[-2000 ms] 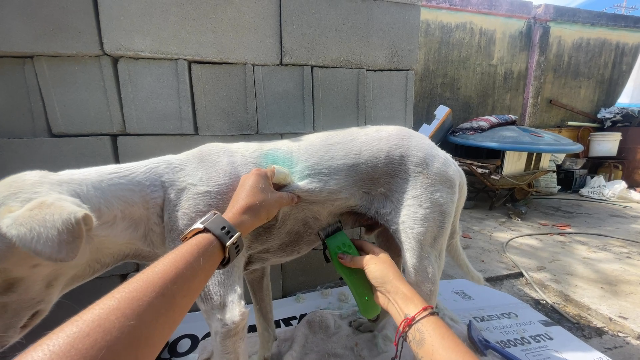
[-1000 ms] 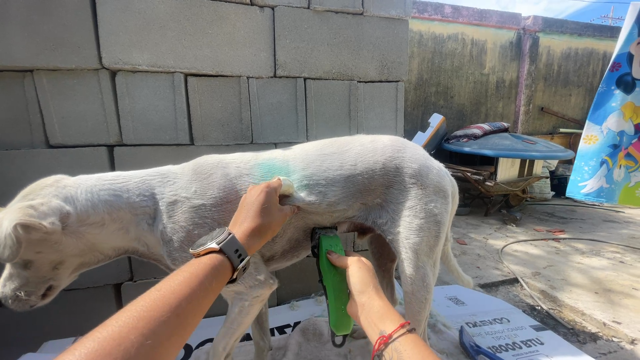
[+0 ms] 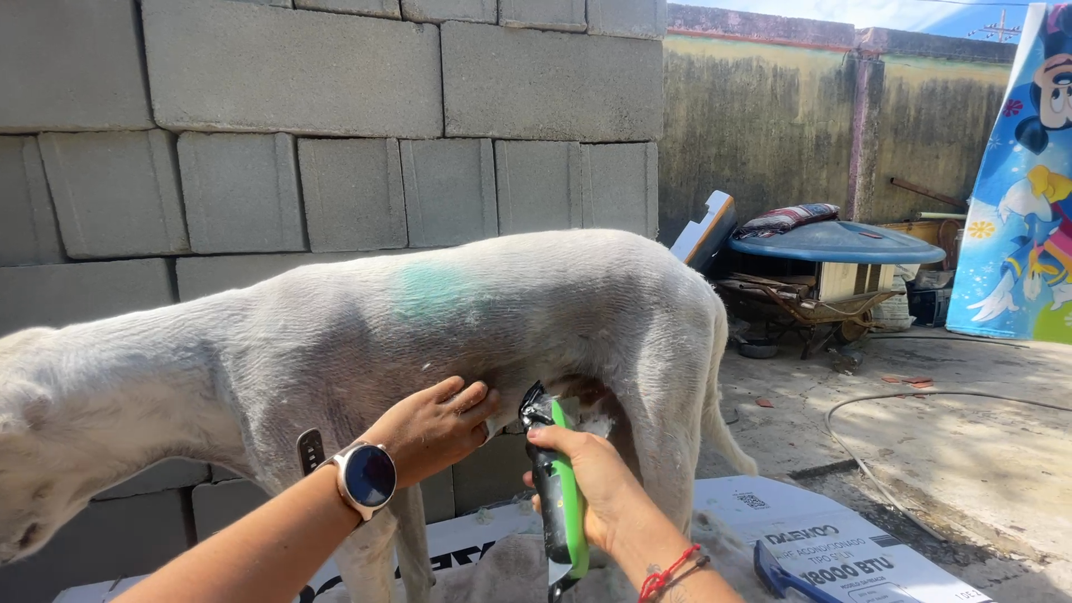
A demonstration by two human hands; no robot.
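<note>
A white short-haired dog (image 3: pixel 536 301) stands side-on, head at the left edge, with a pale green patch on its back. My left hand (image 3: pixel 440 427), a watch on its wrist, rests against the dog's lower flank; whether its fingers pinch the skin or hold something is hidden. My right hand (image 3: pixel 582 477), with a red cord bracelet, grips a green and black hair clipper (image 3: pixel 559 502). The clipper stands nearly upright, its blade end at the dog's belly just ahead of the hind leg. Pale loose hair sits around the blade.
Printed cardboard (image 3: pixel 821 519) lies under the dog, with a blue-handled tool (image 3: pixel 787 578) on it. Stacked concrete blocks (image 3: pixel 293 75) rise behind. At right are a loaded wheelbarrow (image 3: pixel 804 310) with a blue round lid (image 3: pixel 837 243), a hose (image 3: pixel 846 440) and a cartoon banner (image 3: pixel 1017 201).
My left hand has moved down from the green patch on the dog's back to its lower flank. The clipper has turned, showing more of its black side. The dog's head is lower.
</note>
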